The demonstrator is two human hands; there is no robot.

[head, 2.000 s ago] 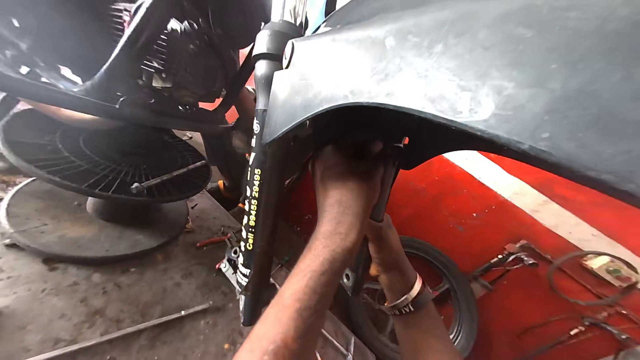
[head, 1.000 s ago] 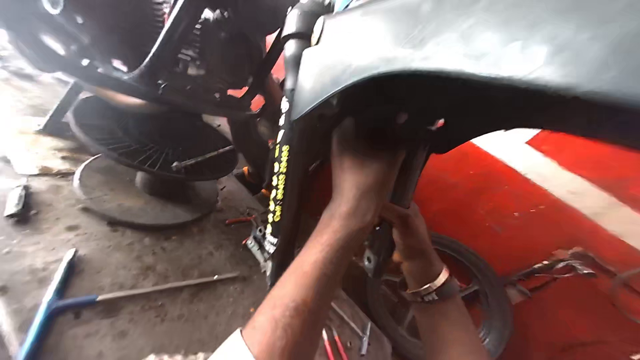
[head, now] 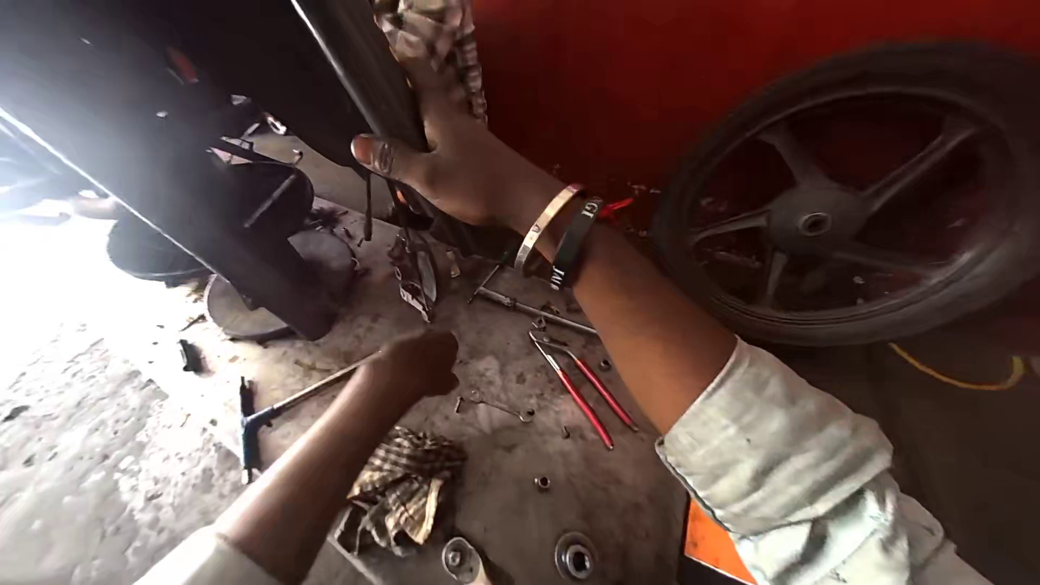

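Observation:
My right hand (head: 443, 166), with a metal bangle and a black wristband at the wrist, is wrapped around a dark tube (head: 370, 73), thumb across its front. Its fingers behind the tube are hidden. A checked cloth (head: 439, 41) is just above this hand. My left hand (head: 422, 361) is low over the floor, its fingers curled; whether it holds anything is hidden. The shaft of a blue T-handle wrench (head: 305, 396) reaches toward it. To its right are a small spanner (head: 504, 406) and red-handled pliers (head: 581, 390).
A spoked alloy wheel with its tyre (head: 812, 215) is at the right. Another checked cloth (head: 406, 479), a round metal part (head: 575, 556) and a nut (head: 542, 483) lie on the floor. A long-shafted tool (head: 536, 310) lies behind the pliers. A dark panel (head: 203, 179) slopes down on the left.
The view has swung down toward the floor. Both hands were together under the dark body panel; now they are apart, my left hand low over the floor and my right on the tube.

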